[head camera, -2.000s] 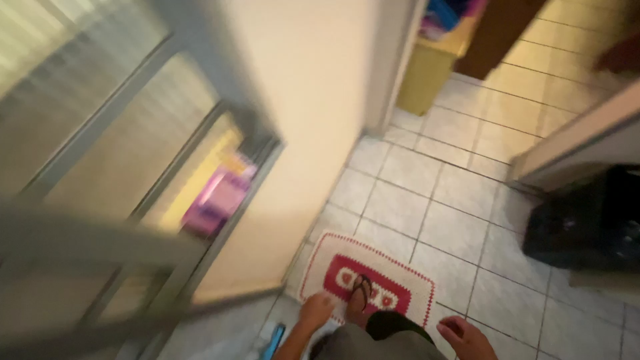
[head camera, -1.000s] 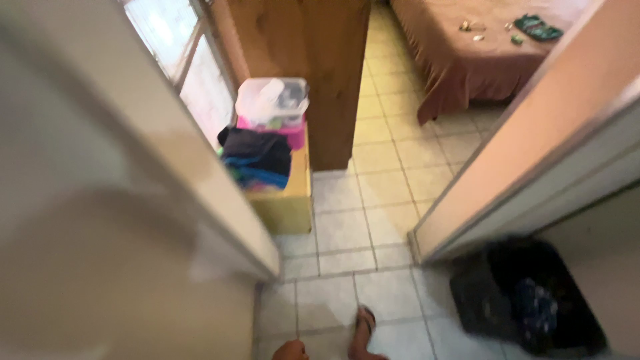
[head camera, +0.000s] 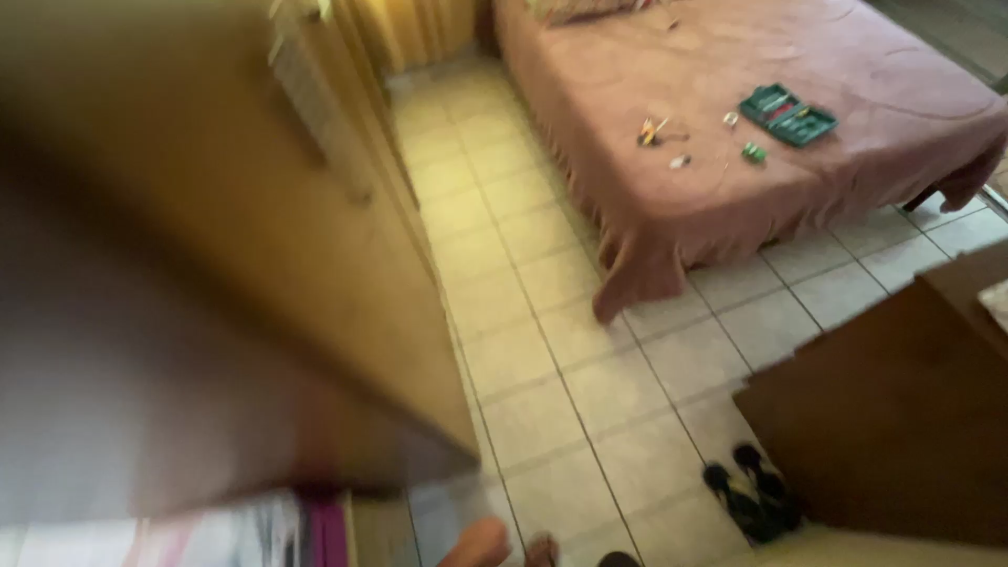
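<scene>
My left hand [head camera: 482,542] shows at the bottom edge, blurred and partly cut off; whether it is open or shut cannot be told. It hangs above the tiled floor, just left of my foot [head camera: 542,549]. My right hand is out of view. Ahead, a bed with a pinkish-brown cover [head camera: 661,189] bears an open green case [head camera: 787,115] with small items inside. Around the case lie a small green object [head camera: 754,152], a small white object [head camera: 680,161] and an orange and black item [head camera: 650,132].
A large wooden cabinet [head camera: 378,315] stands close on the left, with a bin or box of purple edge [head camera: 327,529] at its foot. Black flip-flops [head camera: 752,496] lie on the floor at lower right, beside brown wooden furniture [head camera: 882,409]. Yellow curtains [head camera: 425,31] hang at the back.
The view has moved forward from the red and white mat through the doorway into the bedroom. My right hand, seen two seconds ago, is out of view.
</scene>
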